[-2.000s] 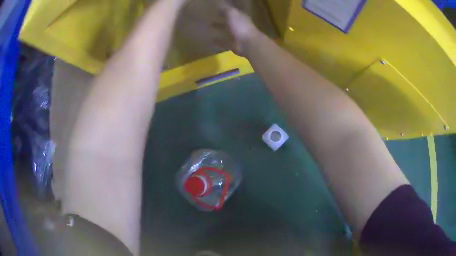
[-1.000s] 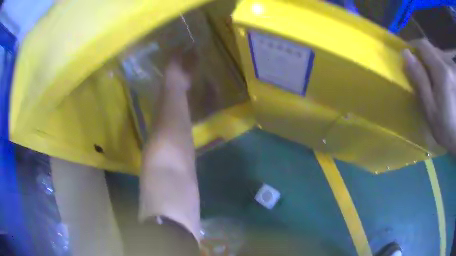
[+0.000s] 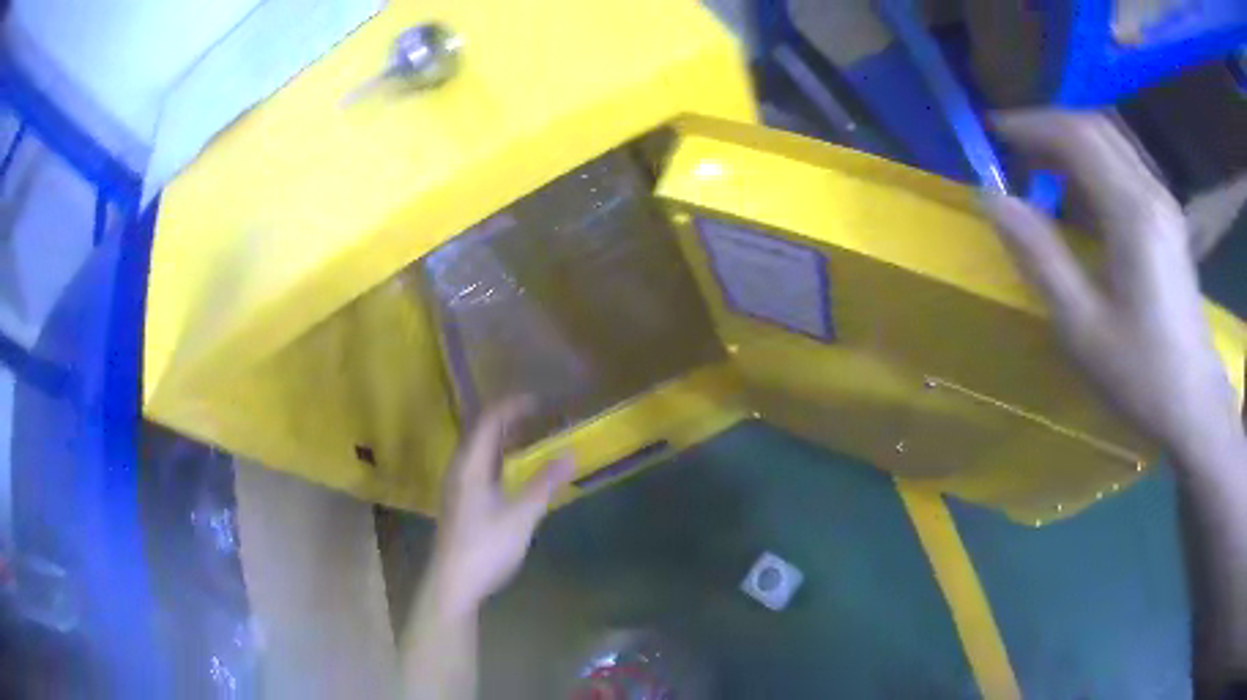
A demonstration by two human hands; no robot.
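The yellow safety cabinet (image 3: 451, 178) stands with its door (image 3: 903, 342) swung open. A labelled sheet is on the door, and brown and clear-wrapped material is inside. My left hand (image 3: 495, 506) is at the lower front edge of the opening, fingers apart and empty. My right hand (image 3: 1108, 260) is over the door's top edge, fingers spread; whether it touches the door is unclear. The white square dispenser bottle (image 3: 773, 581) sits on the green floor below the door. The clear jug with red parts (image 3: 625, 673) is cut off by the bottom edge.
Blue shelving (image 3: 116, 397) with plastic-wrapped items stands at the left. A tan board (image 3: 315, 588) is beside the cabinet's lower left. A yellow floor line (image 3: 957, 588) runs below the door. Blue frames (image 3: 1162, 55) are at the upper right.
My left hand has drawn back from inside the cabinet to its front edge. My right hand has moved from the cabinet to the door. More of the cabinet's top shows now.
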